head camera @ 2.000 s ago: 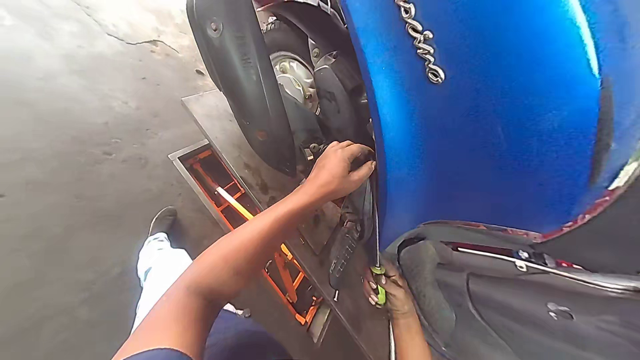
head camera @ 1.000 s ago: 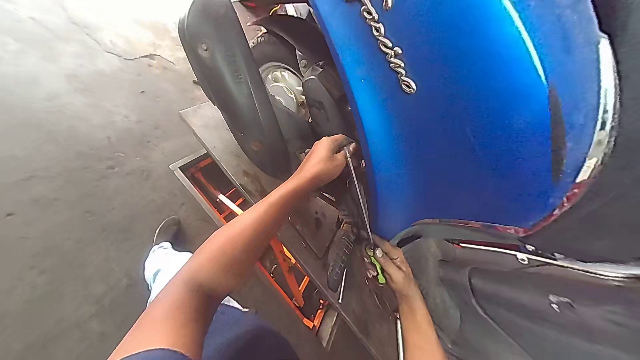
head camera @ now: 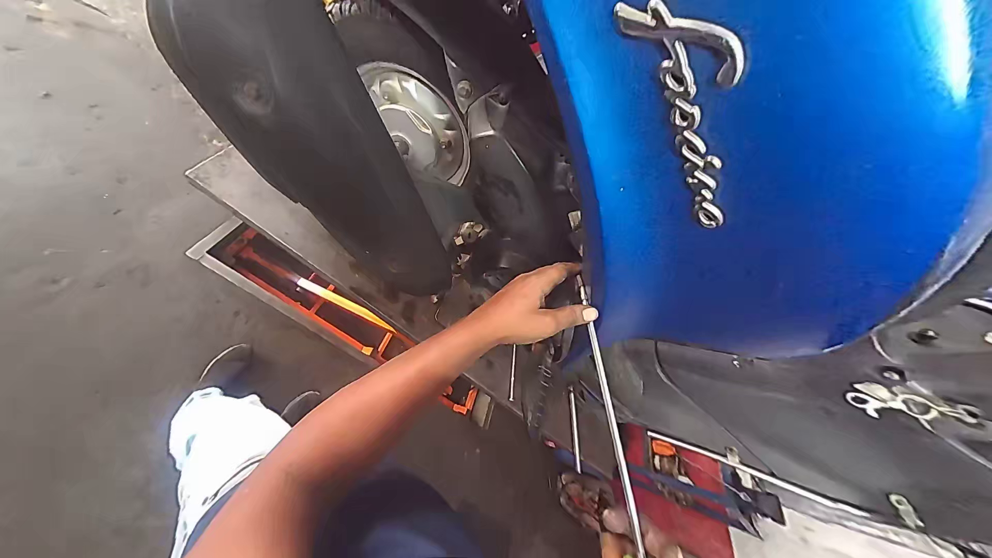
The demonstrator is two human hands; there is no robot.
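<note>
A blue scooter side panel [head camera: 759, 279] with a raised chrome script badge [head camera: 686, 116] fills the upper right. Along its lower left edge, my left hand [head camera: 535, 310] steadies the upper end of a long screwdriver's metal shaft [head camera: 608, 399], its thumb against the shaft and a finger reaching to the panel's edge. The shaft's tip is hidden by the panel edge. At the bottom of the view, my right hand [head camera: 618, 542] is around the screwdriver's lower end; the frame cuts off most of this hand and the green handle.
A black exhaust cover [head camera: 310, 147] and the rear wheel [head camera: 415, 124] are at upper left. Beneath lies a metal platform [head camera: 248, 182] with an orange lift frame [head camera: 333, 318]. A red cloth [head camera: 690, 496] with parts on it is at lower right, beside the grey footboard [head camera: 744, 418].
The view has shifted, with the badge larger and lower. My right hand and the green handle have gone down toward the bottom edge; my left hand remains by the panel's edge.
</note>
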